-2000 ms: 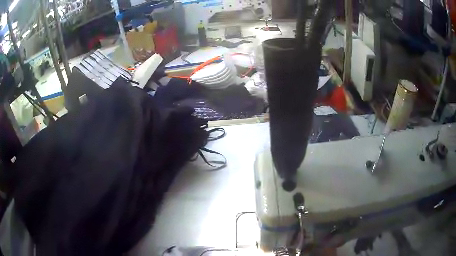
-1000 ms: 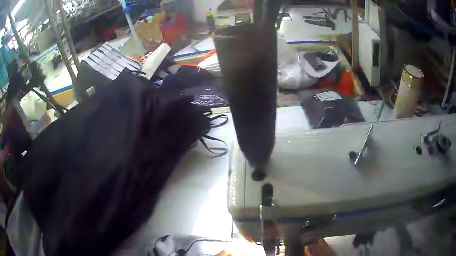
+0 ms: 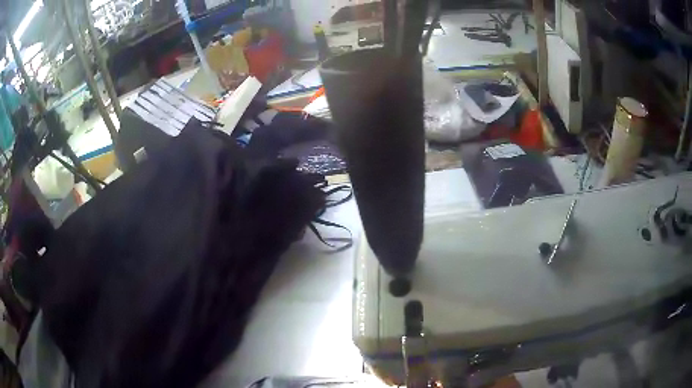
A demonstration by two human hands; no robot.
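The large dark garment panel [image 3: 174,250] lies heaped over the left of the white table [image 3: 303,303], with thin black ties [image 3: 334,227] at its right end. The white sewing machine head [image 3: 485,280] fills the lower right; its needle area is cut off by the bottom edge. A tall black tapered holder [image 3: 383,167] stands at its left end. A small skin-toned patch, perhaps part of my right hand [image 3: 504,380], shows under the machine head at the bottom edge; its grip cannot be seen. My left hand is not made out. Pale cloth shows at the bottom edge.
A cream thread cone [image 3: 626,140] stands behind the machine. A dark packet with a white label [image 3: 510,174] lies behind the head. Striped white pieces [image 3: 173,106] lie behind the dark panel. A red container [image 3: 264,53] and clear plastic [image 3: 444,110] are farther back.
The view has turned right and down since the first frame, so the holder and machine head appear farther left. Skin-toned patches visible under the machine a second ago now show less. The dark panel lies much the same.
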